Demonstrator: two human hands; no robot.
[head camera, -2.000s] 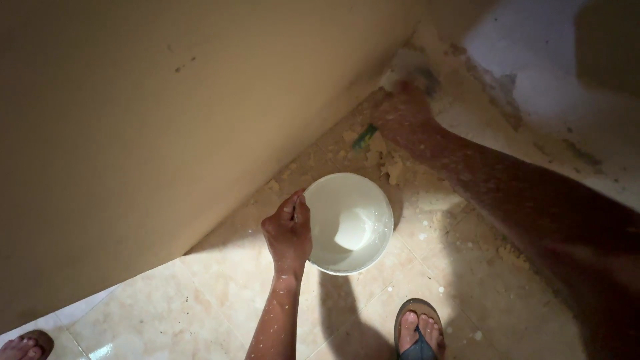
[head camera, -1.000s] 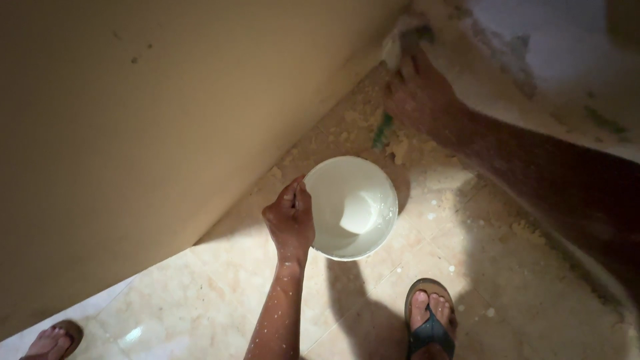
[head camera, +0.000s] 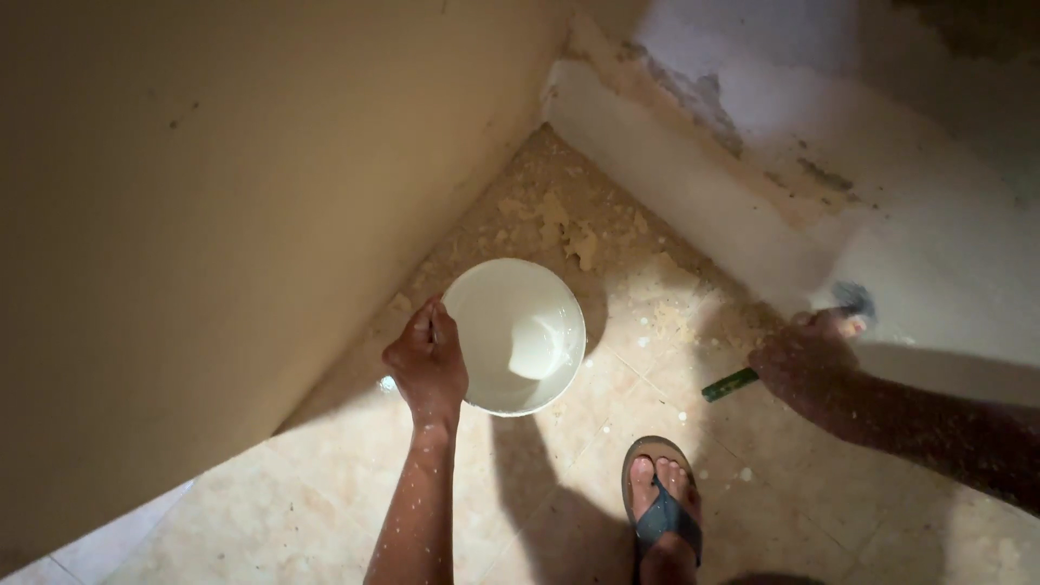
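Observation:
My left hand grips the rim of a round white bucket at the middle of the view, its fingers closed over the left edge. White liquid shows inside the bucket. At the right, my right hand is closed around a paintbrush with a green handle. Its dark bristles are against or close to the lower wall, and the fingers partly cover the brush. White specks dot the left forearm.
A plain beige wall fills the left and meets a patched, peeling wall in a corner. Paint flakes and white drops lie on the tiled floor. My sandalled foot stands below the bucket.
My right hand has moved with the brush from the corner along the right wall, toward me and to the right. My left hand has stayed on the bucket rim.

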